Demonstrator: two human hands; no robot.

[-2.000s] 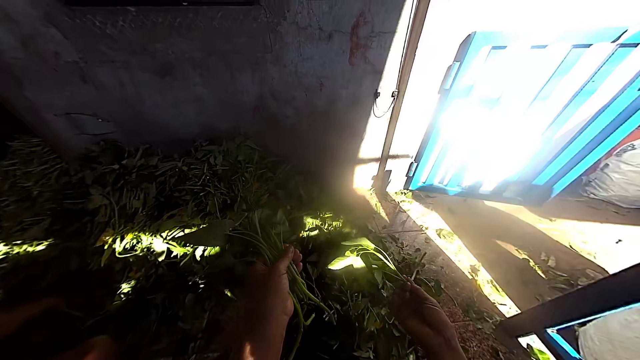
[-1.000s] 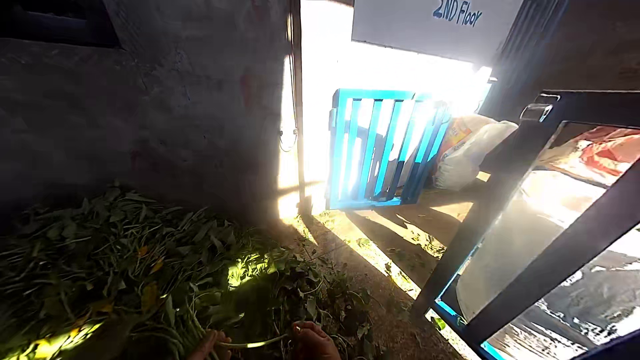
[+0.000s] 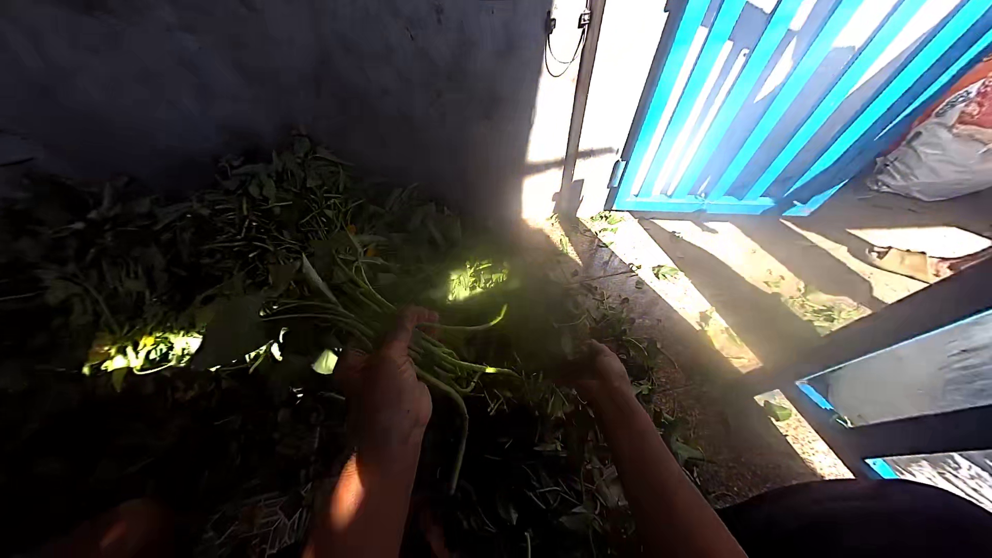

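My left hand (image 3: 391, 376) is closed around a bunch of long green leafy stems (image 3: 353, 314); their leaves point left and the stem ends stick out to the right and droop below. To its right, my right hand (image 3: 601, 372) reaches over the greens in deep shade. Its fingers are dark and blurred, so whether it grips anything is unclear. A large heap of leafy greens (image 3: 287, 194) lies behind and around both hands, with a sunlit patch just beyond them.
A dark plastered wall (image 3: 271, 70) rises behind the heap. A blue slatted gate (image 3: 744, 108) stands at the upper right, near a pale sack (image 3: 942, 151). A dark framed panel (image 3: 914, 364) is at the right. Loose leaves are scattered over the sunlit floor (image 3: 697, 310).
The view has swung down and left since a second ago. Both hands, low at the frame's edge then, now show with their forearms, and the left holds a bunch of stems.
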